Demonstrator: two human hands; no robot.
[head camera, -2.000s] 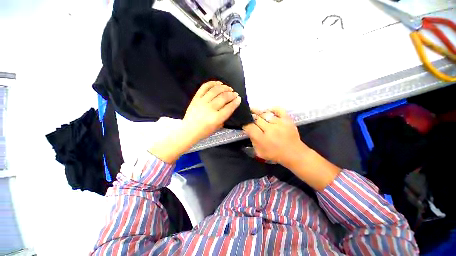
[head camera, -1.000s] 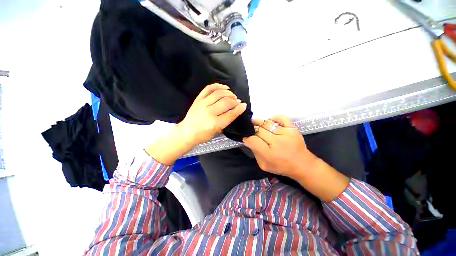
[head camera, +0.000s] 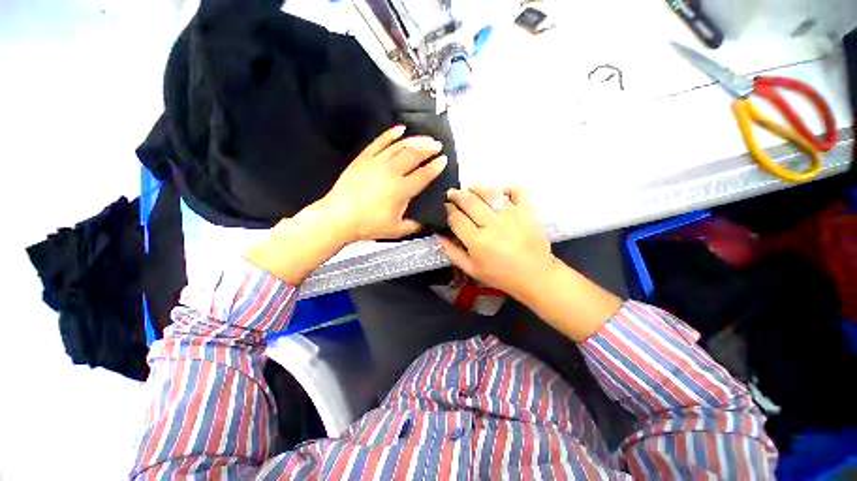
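Note:
A black garment (head camera: 272, 113) lies in a large bunch on the white machine table, its right edge running under the needle area (head camera: 442, 80). My left hand (head camera: 385, 188) rests on the garment near that edge, palm down with fingers slightly spread. My right hand (head camera: 496, 235) holds the garment's lower right edge between thumb and fingers, close to the table's front edge. A ring shows on my right hand. The cloth under both palms is hidden.
Scissors with red and yellow handles (head camera: 785, 127) lie at the right. Black snips (head camera: 695, 21), a small dark part (head camera: 531, 19) and a curved dark piece (head camera: 606, 75) lie behind. A ruled strip (head camera: 658, 194) runs along the front edge. Black pieces (head camera: 94, 287) are at left; a blue bin (head camera: 641, 263) is below right.
My left hand has flattened and spread its fingers on the cloth. My right hand has moved slightly up and left. The view has shifted, showing more of the scissors and the snips.

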